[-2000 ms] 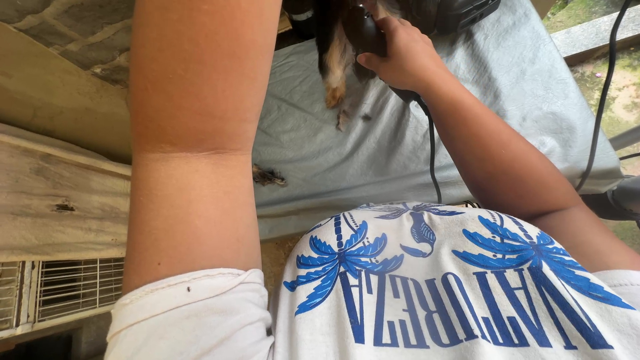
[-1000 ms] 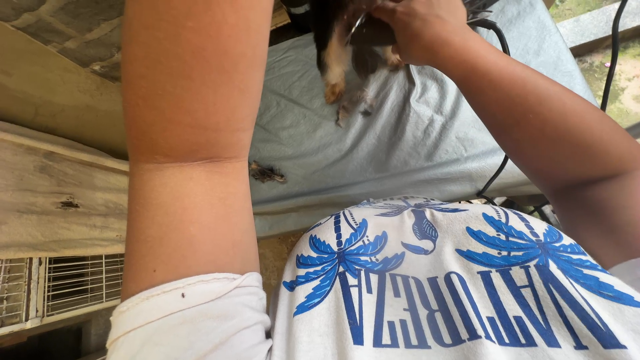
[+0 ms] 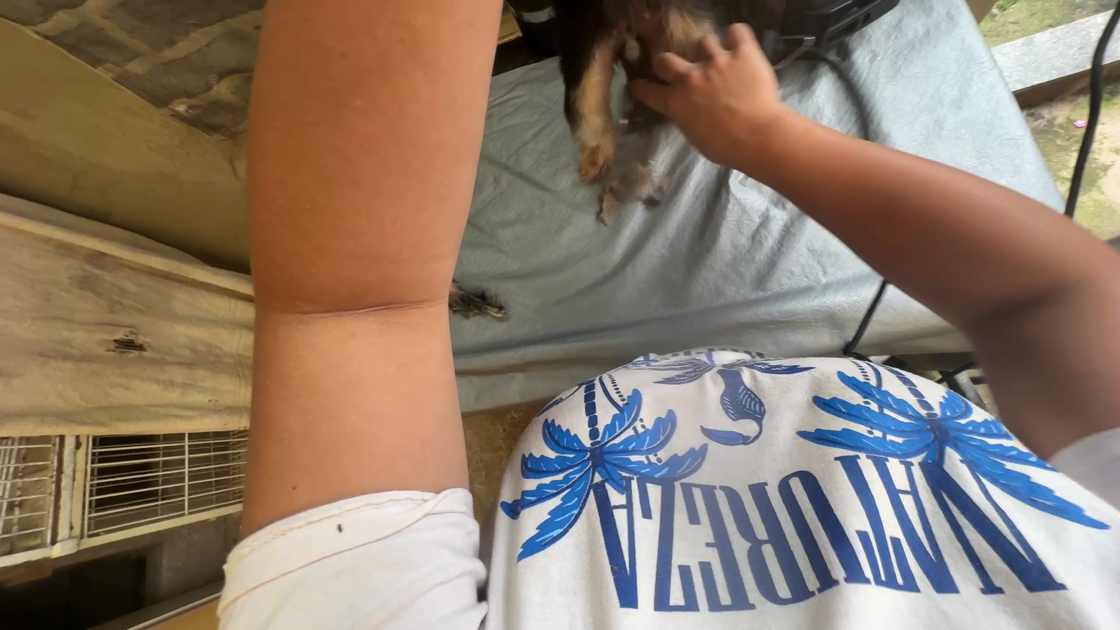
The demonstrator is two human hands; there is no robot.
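Only part of a black-and-tan furred animal, probably a dog (image 3: pixel 634 39), shows at the top edge, one tan leg hanging towards me. My right hand (image 3: pixel 722 92) rests against the fur beside that leg, fingers bent and apart, with no tool visible in it. Past the top edge reaches my left forearm, so my left hand is out of view. Clumps of loose hair (image 3: pixel 626 188) lie just below the paw on a grey-blue sheet (image 3: pixel 560 262). A darker tuft of hair (image 3: pixel 477 302) lies by my left arm.
A black case (image 3: pixel 840 22) stands at the top, right of the animal. From near it a black cord (image 3: pixel 862 96) runs down behind my right arm. Another black cable (image 3: pixel 1089 131) hangs at the far right. White wire bars (image 3: pixel 166 481) are at lower left, below a beige cloth (image 3: pixel 122 341).
Two seconds ago my right hand held a dark, corded, rounded tool against the animal; now none shows in it. The cord beside it has shifted. My left arm has barely moved.
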